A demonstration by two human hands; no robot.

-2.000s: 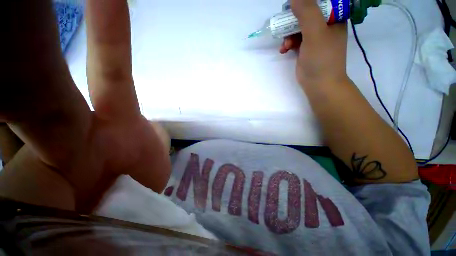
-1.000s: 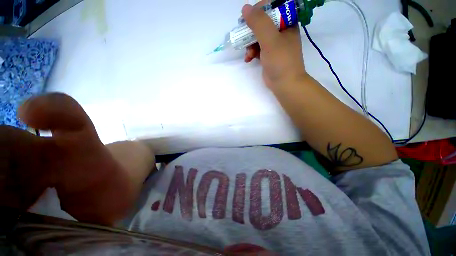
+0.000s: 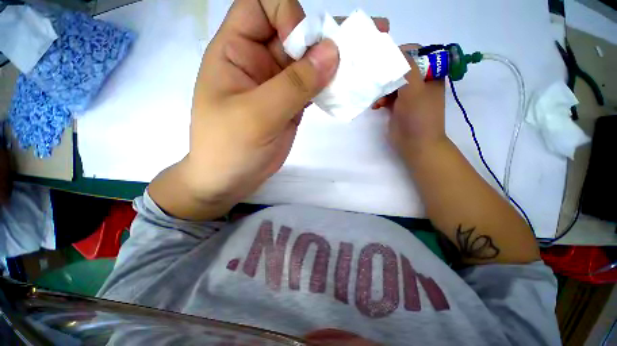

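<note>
My left hand is raised close to the camera and pinches a folded white tissue between thumb and fingers. My right hand is behind and to the right of the tissue, over white paper. It holds the glue syringe, of which the blue-banded label shows. A green adapter closes the syringe's rear, with a clear air hose and a thin dark blue cable running from it. The tissue hides the needle tip and part of my right hand's fingers.
Tiny light-blue parts lie in and beside a clear bag at the left, with a white tissue there. A crumpled tissue, black pliers and a black box are at the right. Someone's light clothing shows at the left edge.
My left hand has moved from the lower left up over the paper, and the tissue now shows in it. The syringe's needle tip has become hidden behind the tissue. The view has shifted.
</note>
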